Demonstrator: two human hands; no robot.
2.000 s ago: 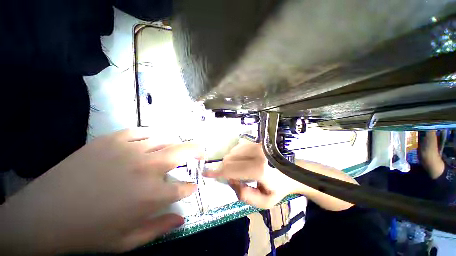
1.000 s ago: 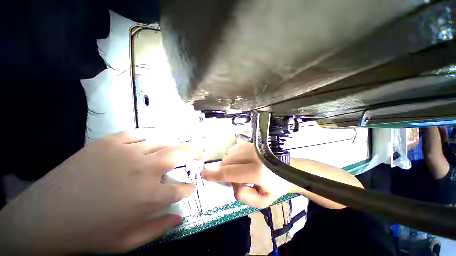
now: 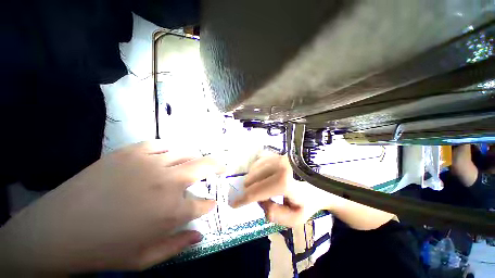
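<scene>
My left hand (image 3: 130, 201) lies palm down on the glaring white surface beside the table edge, fingers spread and pointing right; I see nothing held in it. My right hand (image 3: 277, 190) is just right of its fingertips, below the needle area, fingers bent; glare hides whether the fingertips hold anything. Thin dark lines (image 3: 218, 209) run between the hands; I cannot tell if they are thread or seams. The pale machine bed (image 3: 182, 81) with its dark rounded outline is washed out. The presser foot area is too blurred to make out.
The bulky machine head (image 3: 347, 65) fills the upper right, with a curved guard bar (image 3: 347, 190) crossing downward. Black fabric (image 3: 49, 92) covers the left. The green ruler edge (image 3: 239, 231) runs below the hands. Another person's arm (image 3: 464, 165) shows at far right.
My right fingertips have drawn slightly right, away from my left fingertips, and the fingers are more bent. My left hand stays almost still. The view has shifted slightly.
</scene>
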